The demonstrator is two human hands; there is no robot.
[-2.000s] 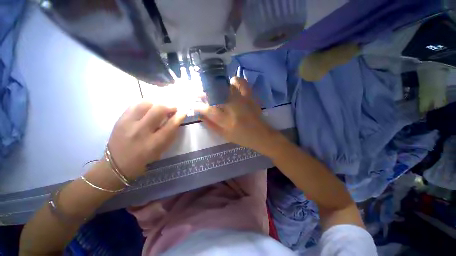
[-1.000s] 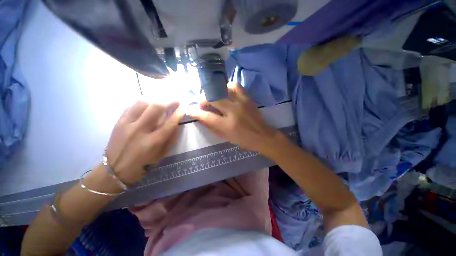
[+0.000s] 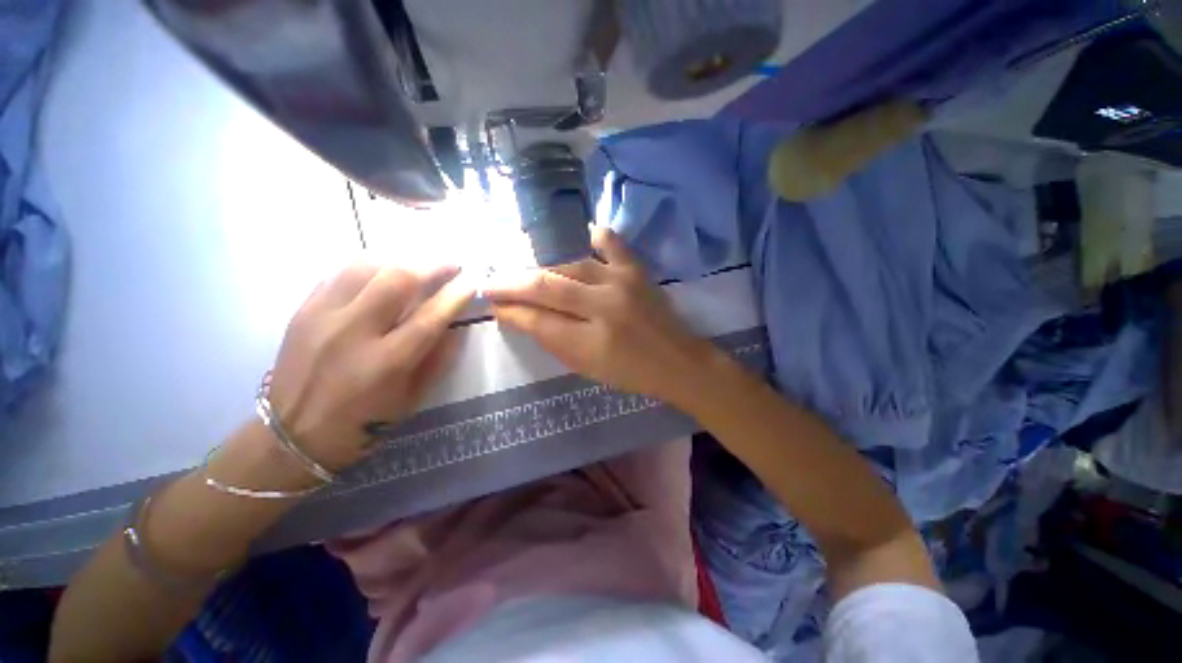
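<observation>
The needle area under the white machine head (image 3: 519, 39) is washed out by a bright lamp. My left hand (image 3: 370, 343) lies on the white table just left of and in front of the needle, fingertips pinched together. My right hand (image 3: 603, 311) is just right of it, its fingertips nearly meeting the left ones. Whatever lies between the fingertips is lost in the glare. A dark ribbed cylinder (image 3: 554, 207) stands beside the needle, just behind my right fingers. Light blue cloth (image 3: 674, 194) lies behind my right hand.
Light blue garments (image 3: 856, 285) hang in a heap over the table's right side. More blue cloth (image 3: 29, 246) lies at the far left. A yellowish oblong piece (image 3: 843, 153) sits under a purple strip (image 3: 894, 58). A ruler scale (image 3: 519, 421) runs along the table's front edge.
My right fingers have shifted slightly left and straightened towards my left fingertips. My left hand stays in nearly the same place. The camera view has shifted slightly.
</observation>
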